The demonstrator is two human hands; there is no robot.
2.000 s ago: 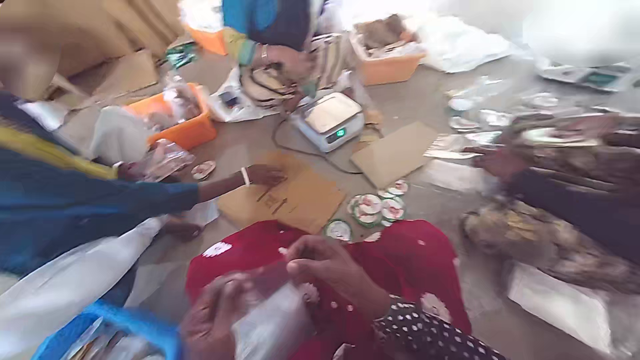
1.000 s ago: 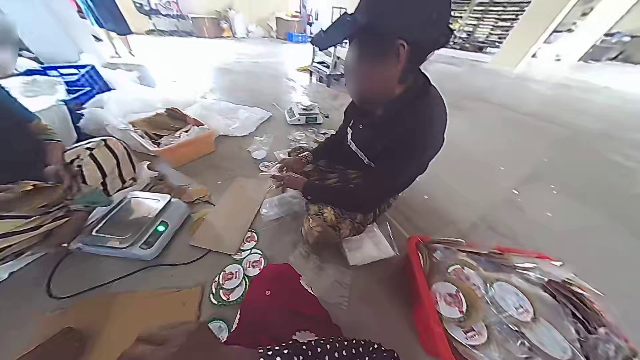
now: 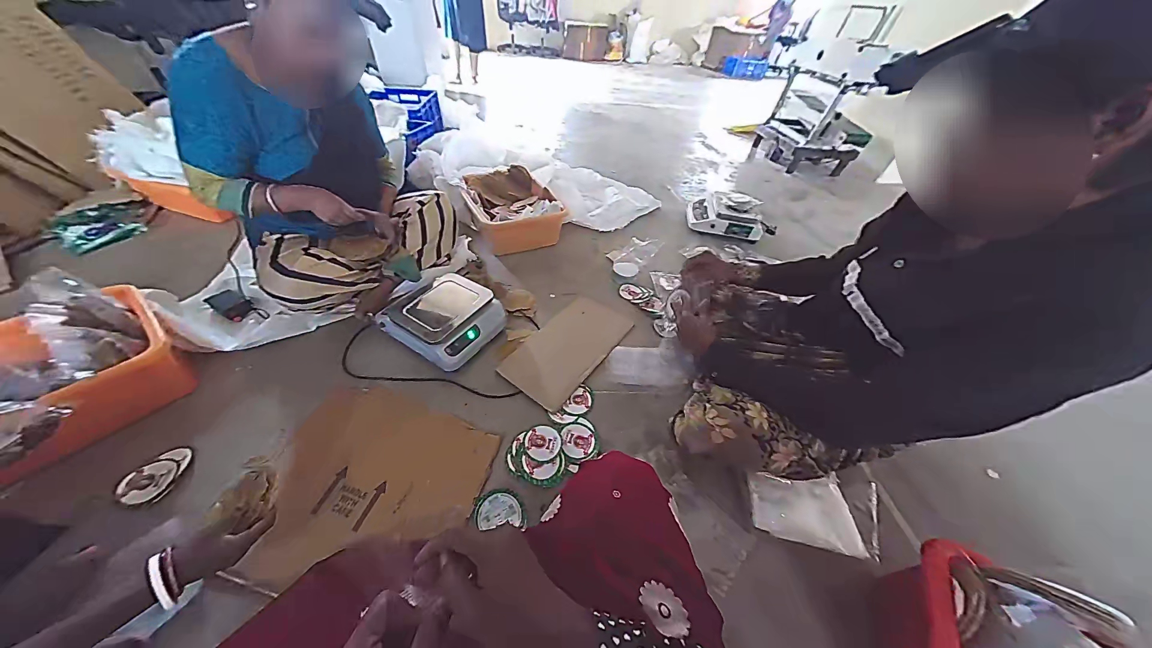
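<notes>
My right hand (image 3: 459, 562) is low in the middle of the head view, over my red cloth with white flowers (image 3: 621, 531). Just below and left of it, my left hand (image 3: 400, 619) is close to or touching it, partly cut off by the lower edge. Something pale and thin, perhaps clear plastic, shows between the fingers; blur hides how it is held. Beyond my hands lie a flat cardboard sheet (image 3: 405, 450) with printed arrows and several round labels with green edges (image 3: 543, 443). A digital scale (image 3: 443, 319) with a lit green display stands farther off.
A co-worker's hand (image 3: 229, 540) holds a brown item at the left. Other people sit beyond the scale and at the right. Orange bins (image 3: 162, 378) stand left and behind, a red bin (image 3: 940, 594) at lower right. A black cable (image 3: 423, 378) crosses the floor near a small cardboard piece (image 3: 567, 351).
The view has swung widely, right and then partly back. Two seconds ago my hands held a clear plastic bag over my lap; now they are lower in view and close together.
</notes>
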